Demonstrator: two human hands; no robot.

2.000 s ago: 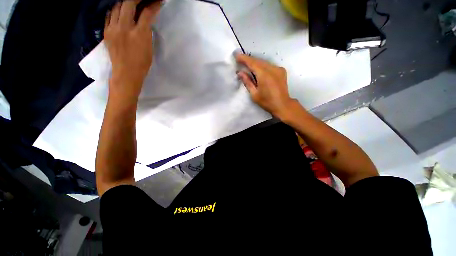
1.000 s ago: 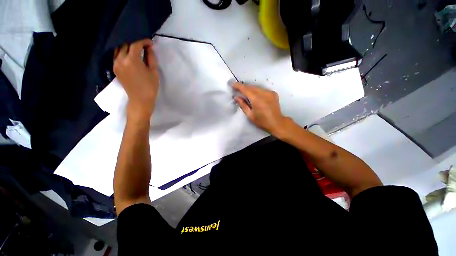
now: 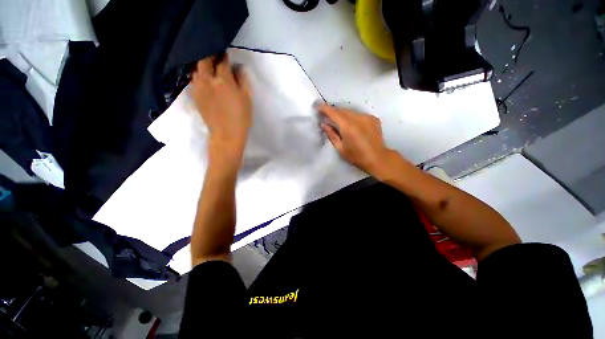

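Note:
A large white paper pattern (image 3: 272, 162) lies over dark garment cloth (image 3: 113, 112), whose edge shows as a thin dark line along the pattern's top and right sides. A dark strip also shows under the pattern's near edge. My left hand (image 3: 224, 99) is spread palm down on the pattern's upper left part, slightly blurred, fingertips at the edge by the dark cloth. My right hand (image 3: 355, 136) is at the pattern's right edge with thumb and fingers close together. Whether it pinches the edge is unclear.
A black tape dispenser (image 3: 434, 46) and a yellow roll (image 3: 373, 30) stand at the table's far right. Black handles (image 3: 300, 3) are cut off at the top edge. A white piece (image 3: 48, 169) lies on the cloth at left. Trimmings lie on the grey floor (image 3: 547, 73) at right.
My left hand has moved right, onto the pattern, and its fingers have flattened. My right hand has stayed at the pattern's right edge. The camera view has shifted.

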